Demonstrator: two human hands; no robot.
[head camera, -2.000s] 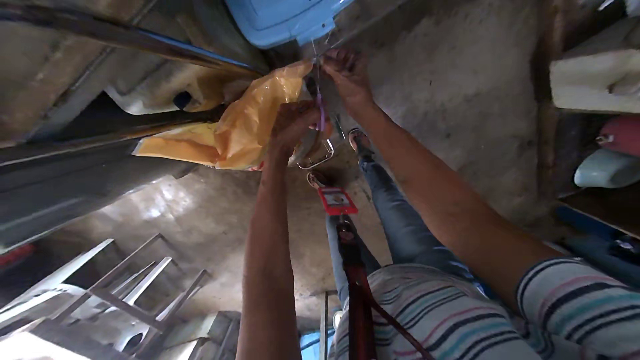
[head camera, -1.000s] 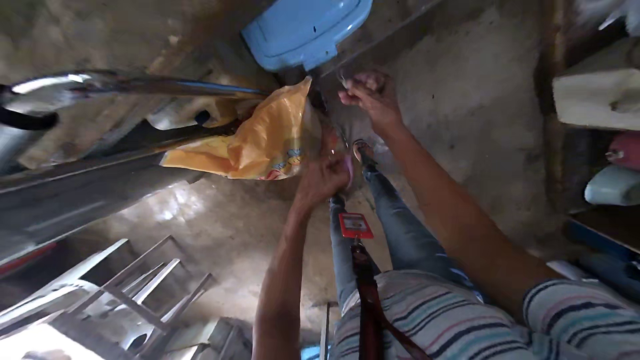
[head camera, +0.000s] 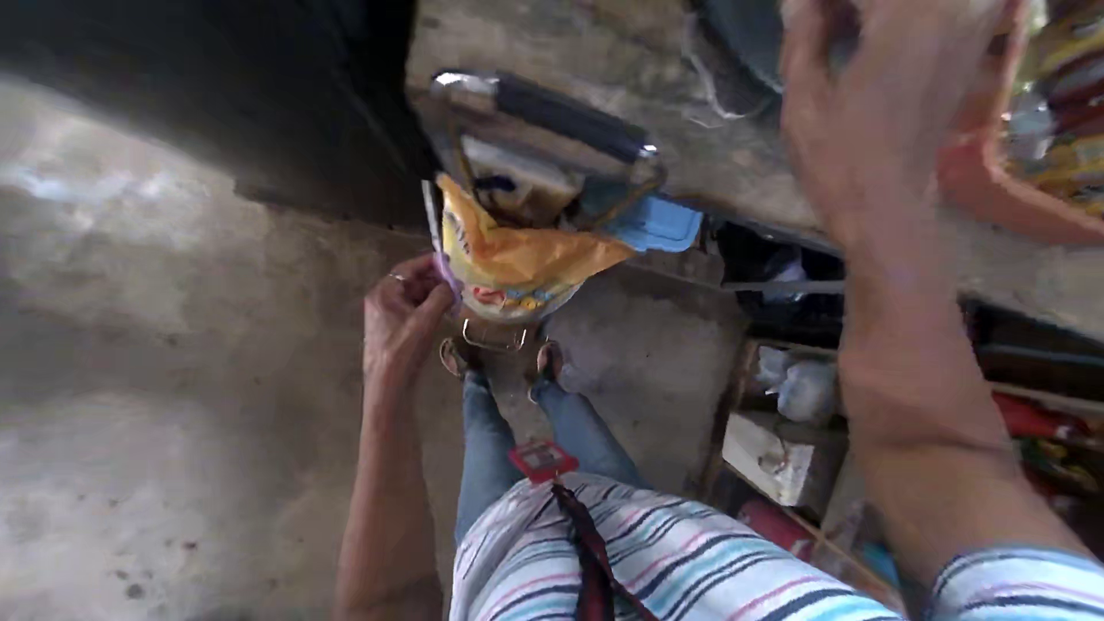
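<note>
My left hand holds scissors by their purple handle, the blades pointing up along the left edge of an orange and yellow plastic bag. The bag hangs at the counter's edge, below a metal handle with a dark grip. My right hand is raised over the counter at the upper right, beside a dark grey item and an orange tray of colourful packets. Its fingertips run out of the frame, so what it holds is hidden.
A worn counter runs across the top. Beneath it are a blue plastic lid and shelves with a white box and a plastic bag. A red badge hangs from my lanyard. Concrete floor shows at the left.
My right hand has moved away from near the orange bag to over the counter at the upper right. The view has shifted strongly, and the orange tray has come into sight.
</note>
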